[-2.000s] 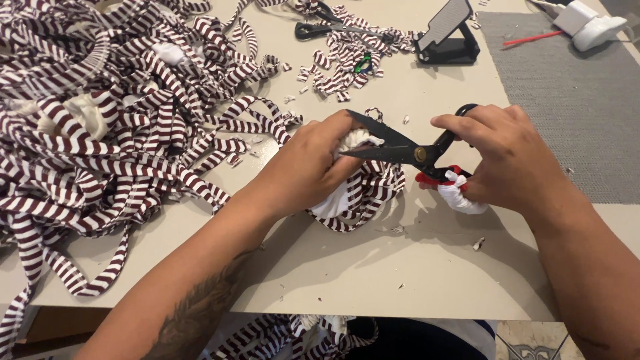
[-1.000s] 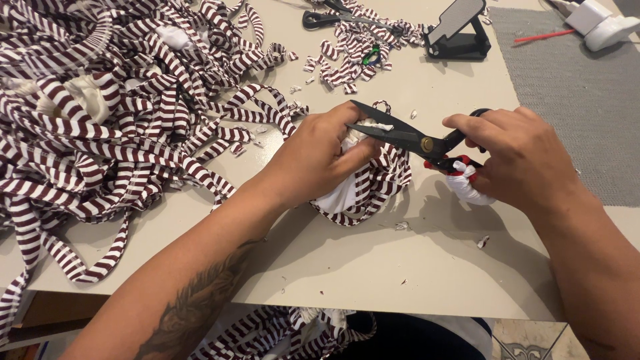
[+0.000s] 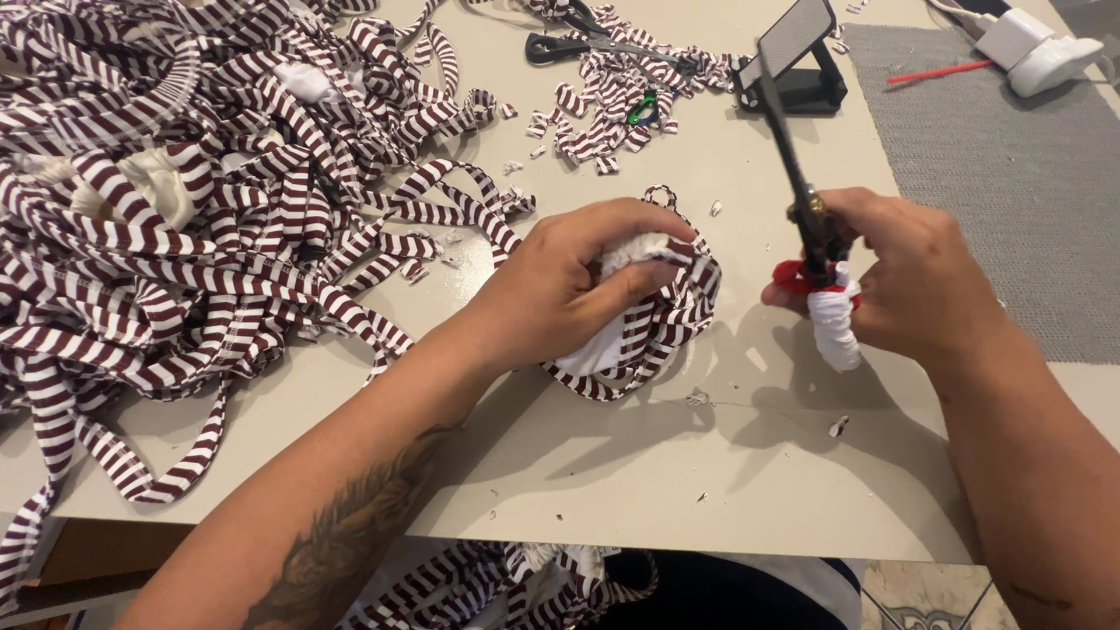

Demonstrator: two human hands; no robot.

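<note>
My left hand (image 3: 586, 280) is closed around a bundle of maroon-and-white striped fabric (image 3: 674, 306) with white material in it, at the centre of the table. To its right, my right hand (image 3: 901, 271) grips black-bladed scissors (image 3: 787, 149) by the handles, which are wrapped in red and white cloth (image 3: 833, 328). The blades point up and away, clear of the bundle, and look closed together. A large tangled heap of striped fabric strips (image 3: 262, 254) covers the left side of the table.
A second pair of black-handled scissors (image 3: 560, 48) lies beside small striped scraps (image 3: 604, 114). Behind my right hand stand a black phone stand (image 3: 801, 79), a grey woven mat (image 3: 989, 184) and a white plug adapter (image 3: 1041, 52). More striped strips (image 3: 490, 586) lie below the table's front edge.
The scissors, which lay across the bundle at my left hand, have moved right and swung to point away from me. My left hand still holds the bundle.
</note>
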